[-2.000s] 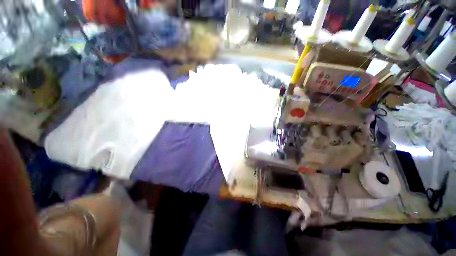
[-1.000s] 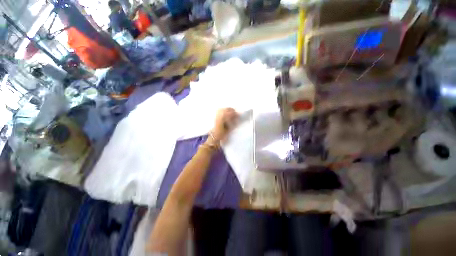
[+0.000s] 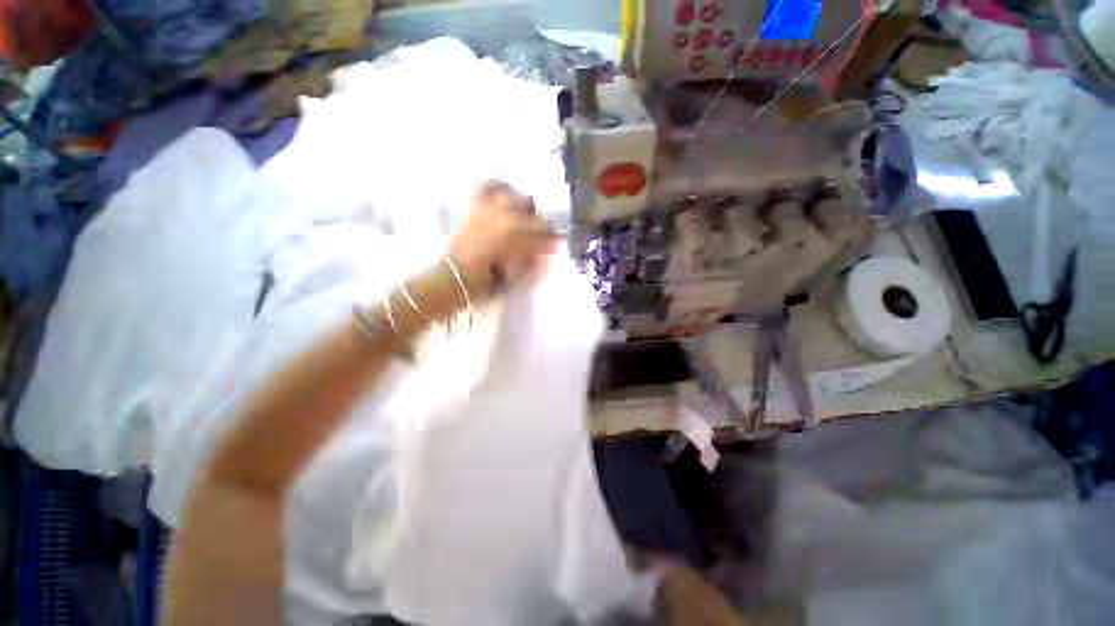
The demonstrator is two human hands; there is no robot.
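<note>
A white garment piece (image 3: 501, 452) hangs from beside the needle area (image 3: 618, 269) over the table's front edge. My left hand (image 3: 507, 232), with thin bangles on the wrist, pinches its upper part just left of the needle area. The fingertips are blurred and overexposed. My right hand (image 3: 691, 597) is blurred and cut off by the bottom edge, at the cloth's lower corner; its fingers cannot be made out. The overlock machine (image 3: 758, 184) stands right of the cloth.
White pieces (image 3: 135, 294) lie on the left, with a bright white heap (image 3: 416, 122) behind. Right of the machine are a tape roll (image 3: 899, 306), a dark flat rectangle (image 3: 975, 263) and black scissors (image 3: 1048, 320). Grey strips (image 3: 779, 373) hang at the front edge. A blue lattice basket (image 3: 73, 550) is lower left.
My left hand has moved up slightly and now holds a white piece drawn toward me over the purple cloth. My right hand shows at the bottom centre. The view has shifted and tilted down.
</note>
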